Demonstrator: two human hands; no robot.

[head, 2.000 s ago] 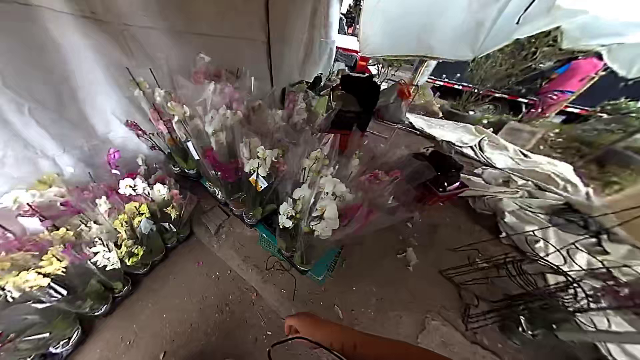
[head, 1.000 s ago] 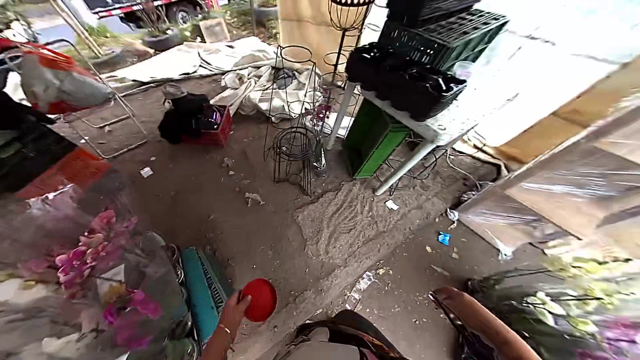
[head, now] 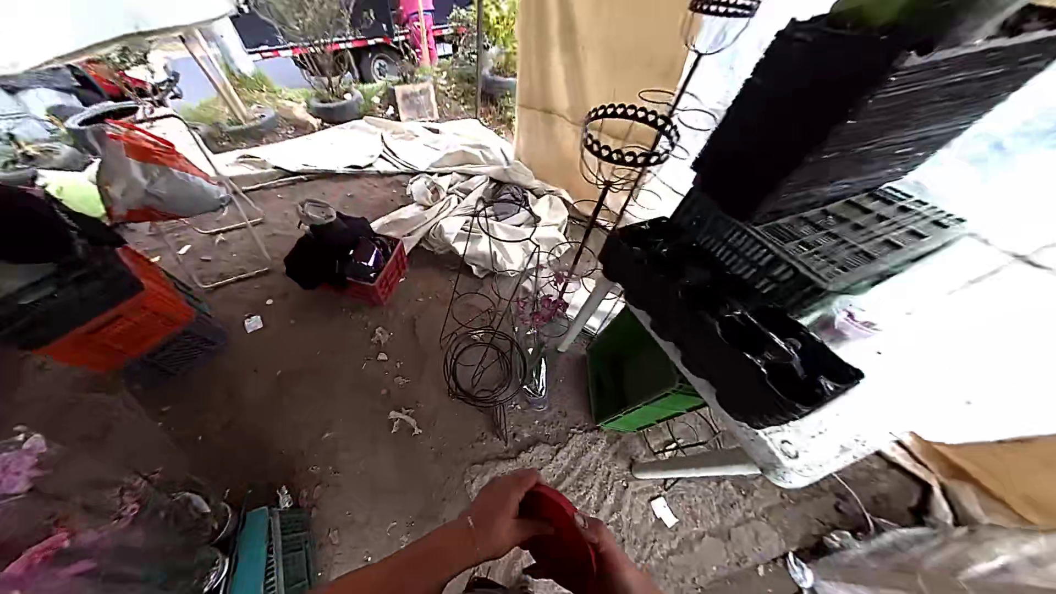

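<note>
At the bottom centre my left hand grips the left edge of a red round object, which looks like a shallow dish or pot; I cannot tell which. My right hand holds its right side, thumb on the rim. The object is tilted between both hands, above the dirt floor. Beyond the hands stand black wire plant stands and an orchid with dark pink flowers in a clear sleeve.
A white table with black plastic trays and a dark crate is at right, a green crate beneath. Red crate, orange crate and teal-edged crate stand left. White tarpaulin lies behind.
The red object was in my left hand alone one second ago, with my right hand apart at the right. Now both hands hold it. The view has swung to the right since two seconds ago.
</note>
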